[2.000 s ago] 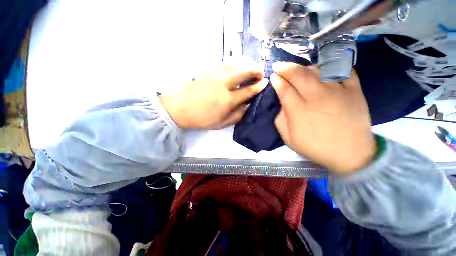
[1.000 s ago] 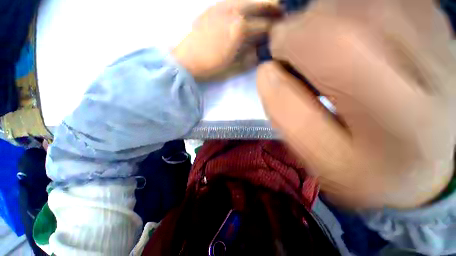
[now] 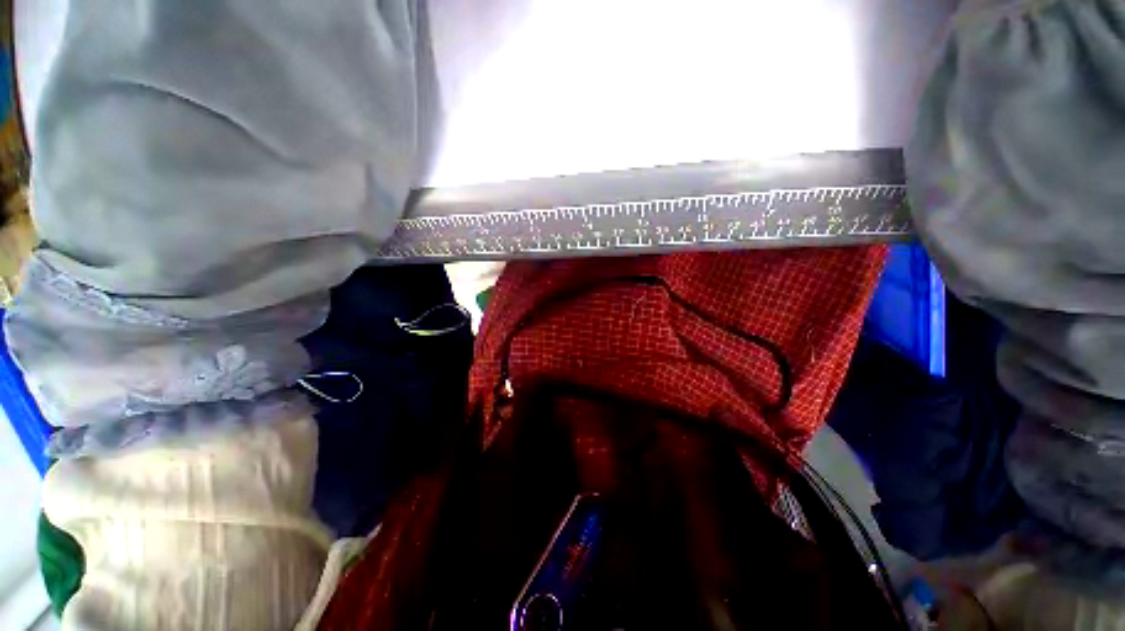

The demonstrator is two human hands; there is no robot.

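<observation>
Neither of my hands is in the picture; both are beyond its top edge. My left grey sleeve cover [image 3: 222,148] runs up the left side and my right grey sleeve cover [image 3: 1036,160] up the right side. Between them is the white table [image 3: 654,86], with a grey ruler strip [image 3: 654,222] with white graduations along its front edge. The garment piece and the sewing machine are not in view. A small dark blue oblong with a ring [image 3: 561,561] rests in my lap.
My red checked apron [image 3: 728,321] lies below the table edge. Dark navy cloth with thin pale loops [image 3: 383,419] hangs at the left. More navy cloth [image 3: 944,456] and a blue bin [image 3: 907,302] are at the lower right.
The view has tilted down toward my lap. Both hands, the navy piece and the machine have left the picture at the top. The ruler strip now shows larger and sharper.
</observation>
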